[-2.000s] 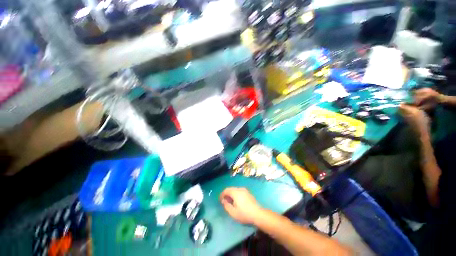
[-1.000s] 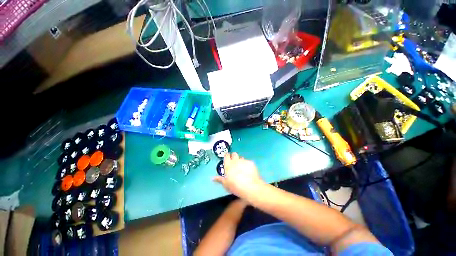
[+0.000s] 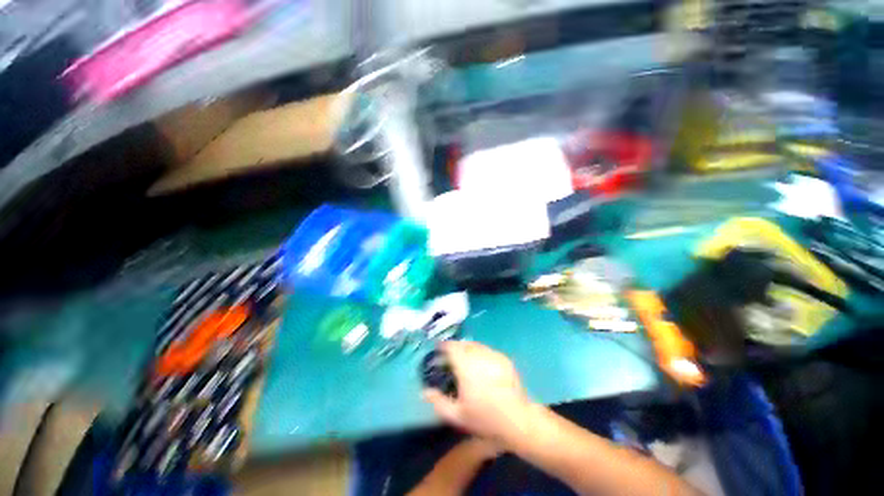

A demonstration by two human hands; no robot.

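The picture is blurred. My right hand (image 3: 488, 387) is at the bench's front edge, its fingers around a round black unit (image 3: 439, 372). A second round unit (image 3: 450, 308) lies just behind it at the white paper (image 3: 397, 321). Silvery small parts (image 3: 399, 345) lie left of the hand, beside the green-ended solder reel (image 3: 339, 324). My left forearm shows at the bottom, below my right wrist. My left hand itself is hidden behind the right hand and wrist.
Blue and green bins (image 3: 334, 254) and a white-topped box (image 3: 489, 223) stand behind. The unit tray (image 3: 254, 412) is at left. An orange-handled tool (image 3: 666, 334), small loose parts (image 3: 591, 291), a dark unit (image 3: 722, 295) and a yellow tray (image 3: 819, 305) are at right.
The view has shifted, so the bench things appear farther right and mostly lower. My right hand now has a unit in its fingers; one second ago it was over the units.
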